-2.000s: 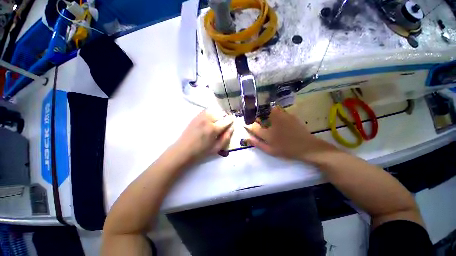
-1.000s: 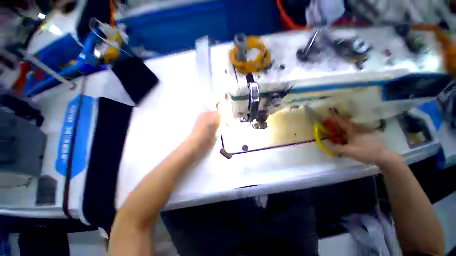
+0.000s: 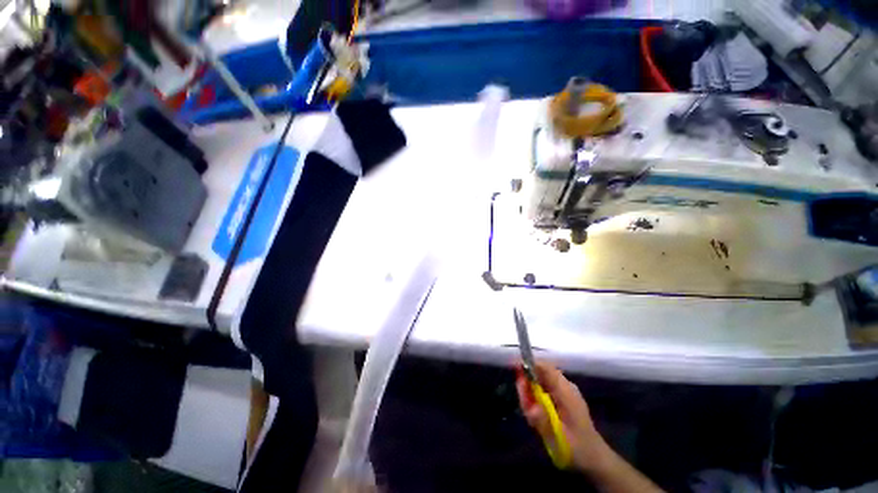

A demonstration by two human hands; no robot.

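My right hand (image 3: 563,414) holds scissors (image 3: 551,424) with yellow and red handles in front of the table's front edge. The blades are close together and point up toward the table. A narrow white band (image 3: 385,351) runs from the table top down over the front edge, left of the scissors. My left hand (image 3: 358,483) is blurred and cut off by the bottom edge, at the band's lower end; its fingers are hard to see. The presser foot area (image 3: 561,231) of the sewing machine has no hand near it.
Black-and-white strips (image 3: 308,226) drape over the table's left part and hang down in front. A second machine (image 3: 135,183) stands at left. A yellow-orange ring (image 3: 585,111) loops a post on the machine head. A blue trough (image 3: 462,60) lies behind the table.
My right hand has lifted the scissors off the machine bed and brought them to the front. My left hand has moved from the needle down to the bottom edge. The view has shifted left.
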